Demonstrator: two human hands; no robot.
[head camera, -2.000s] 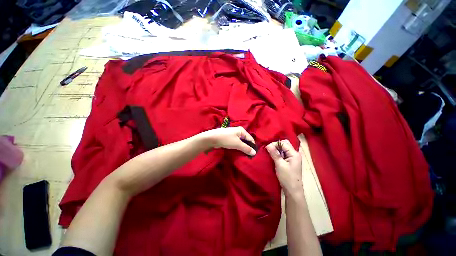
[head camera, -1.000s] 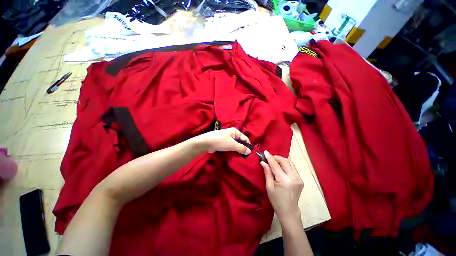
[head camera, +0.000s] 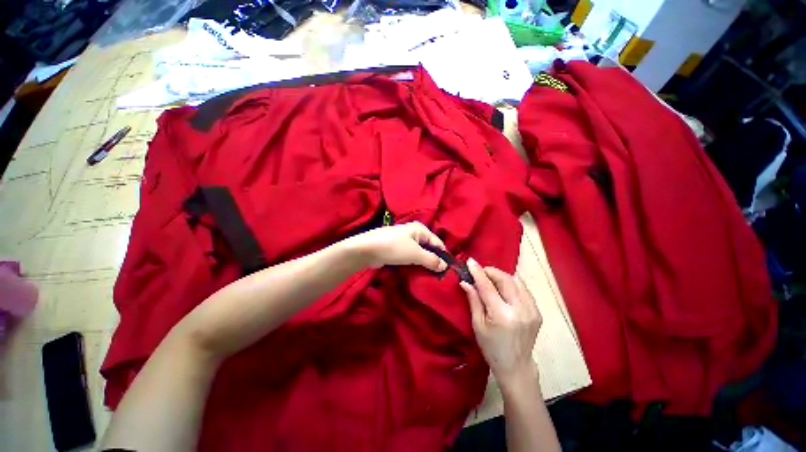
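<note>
A red garment (head camera: 300, 159) lies spread and creased over the table, with a dark cuff band (head camera: 231, 228) at its left and a dark strip along its far edge. A small piece of yellow-patterned trim shows near its middle. My left hand (head camera: 408, 247) is bare and pinches a narrow dark edge (head camera: 451, 265) of the garment. My right hand (head camera: 502, 309) is bare and pinches the same dark edge close beside it, at the right. A dark thing is at my right fingertips; I cannot tell whether it includes a tool.
A second red garment (head camera: 645, 229) lies at the right. A phone (head camera: 68, 390), a pink object (head camera: 16, 291) and a small slim tool (head camera: 108, 146) are at the left. White sheets (head camera: 442, 53), clear plastic bags and a green basket (head camera: 536, 33) are at the far edge.
My right hand, with a small dark tool at its fingertips, has turned and come in beside my left hand; its fingers now close on the dark edge. My left hand has kept its hold.
</note>
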